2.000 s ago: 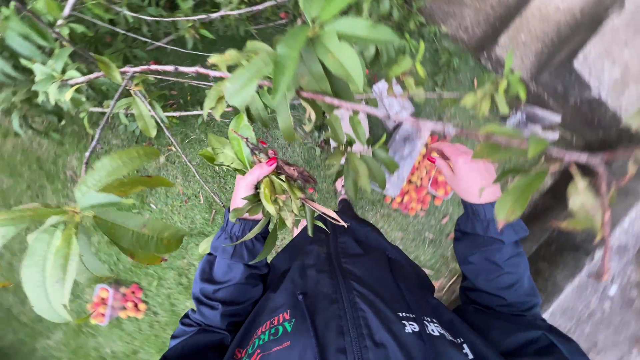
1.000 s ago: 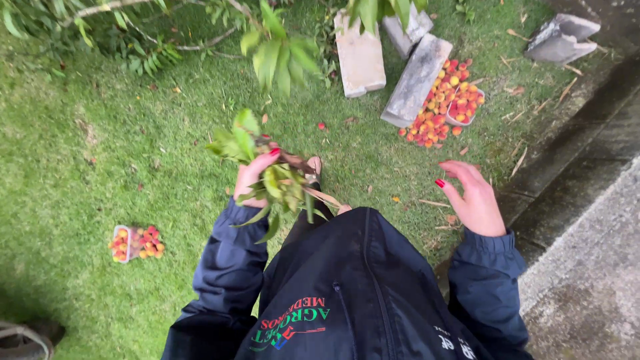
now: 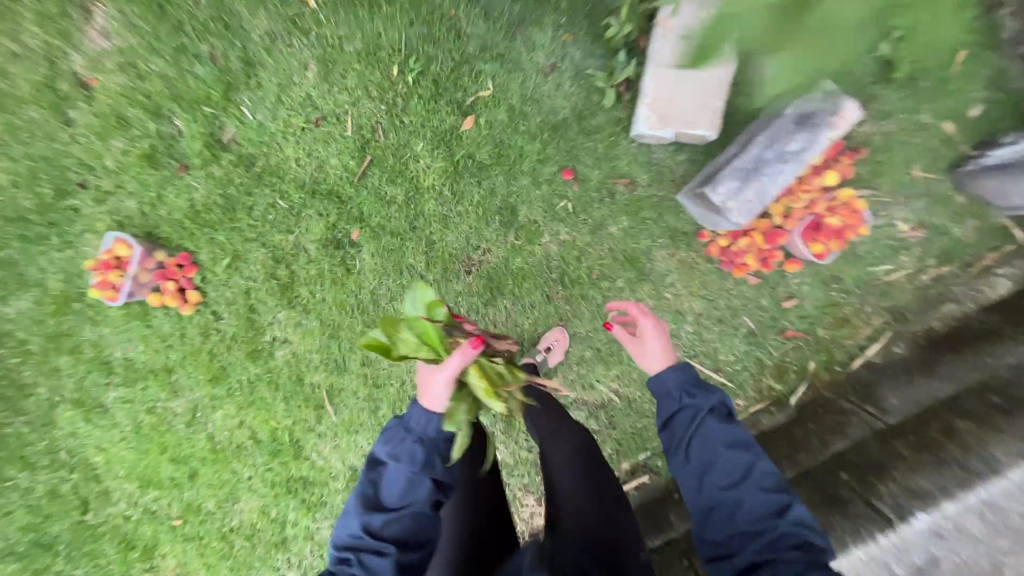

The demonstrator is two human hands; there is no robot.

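Observation:
My left hand (image 3: 450,372) is closed around a bunch of leafy twigs (image 3: 420,328), with green leaves on both sides of the fingers and brown stems crossing over them. To its right, my right hand (image 3: 642,334) hangs over the grass with its fingers slightly curled and apart, holding nothing. A clear plastic tub (image 3: 114,270) lies at the left with small red and yellow fruits (image 3: 172,280) in and beside it. Another plastic tub (image 3: 804,240) of such fruits rests at the upper right against a heap of loose fruits (image 3: 744,250).
Two pale blocks, one upright in view (image 3: 680,96) and one slanted (image 3: 768,160), lie on the grass near the fruit heap. Blurred leaves (image 3: 832,40) hang at the top right. A concrete curb (image 3: 904,384) runs along the lower right. My sandalled foot (image 3: 552,346) is between my hands.
The view has swung away from the branches that crossed it two seconds ago. My right hand, near a branch in the oldest frame, is now clear of it. My left hand still holds the leafy bunch.

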